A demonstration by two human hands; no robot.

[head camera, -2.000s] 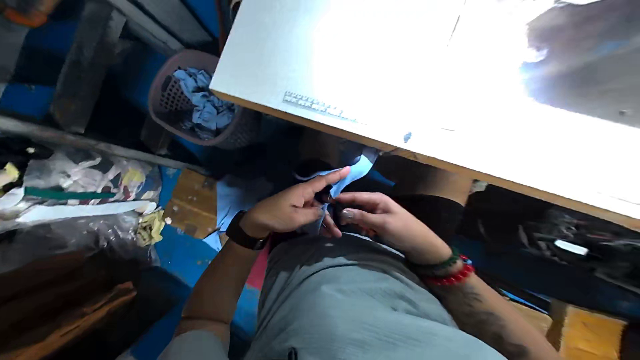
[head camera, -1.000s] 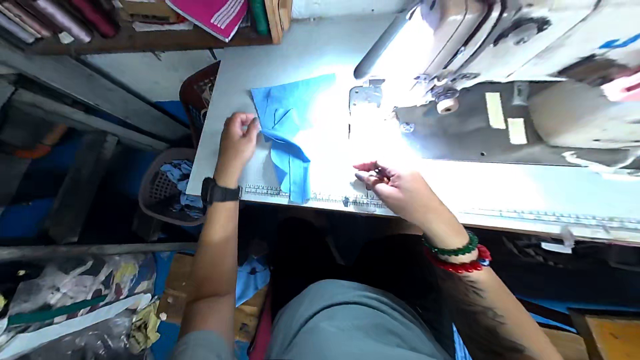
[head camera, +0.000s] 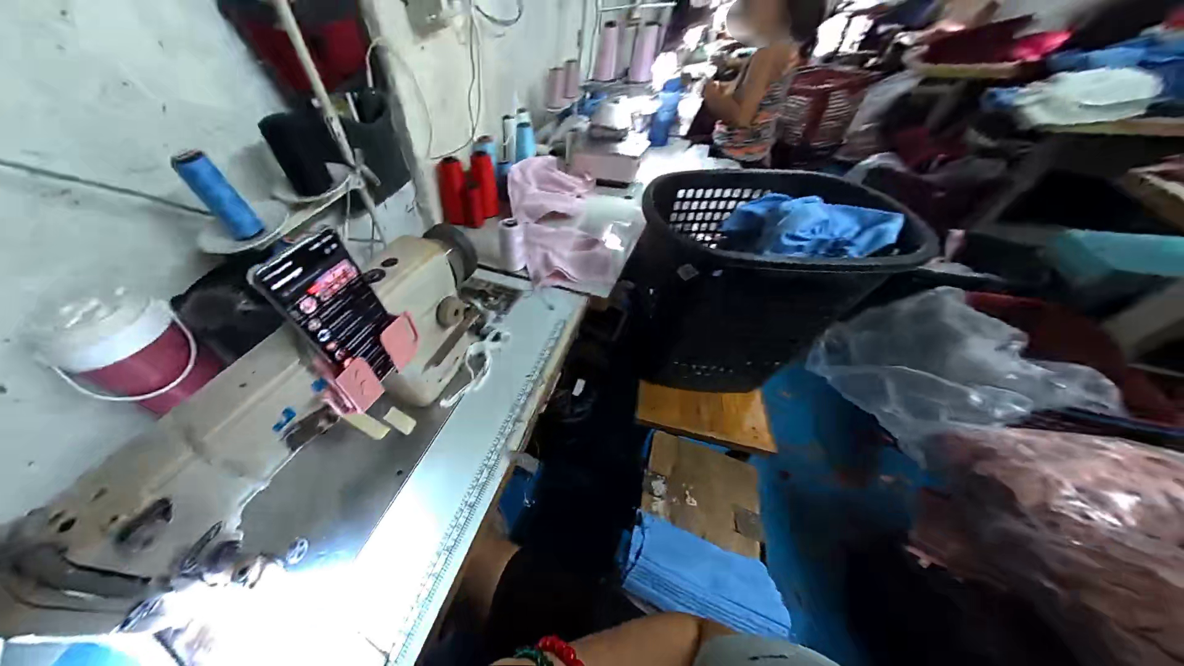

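Observation:
Neither of my hands shows in the head view; only a forearm with red and green bead bracelets [head camera: 553, 650] enters at the bottom edge. To its right a stack of folded blue fabric pieces [head camera: 708, 575] lies low beside my lap, against a wooden board [head camera: 708, 486]. The sewing machine [head camera: 213, 379] stands on the table at left, its needle area in strong glare. A bit of blue fabric [head camera: 92, 655] shows at the bottom left corner. A phone [head camera: 324, 301] sits in a pink holder on the machine.
A black plastic basket [head camera: 777, 268] holding blue fabric stands beyond the table's right edge. Clear plastic bags [head camera: 962, 361] lie at right. Pink fabric [head camera: 564, 240] and thread cones [head camera: 467, 190] are on the far table. Another person [head camera: 754, 97] is at the back.
The view has swung far to the right along the table. Both hands, seen at the blue fabric on the table one second ago, have left the view.

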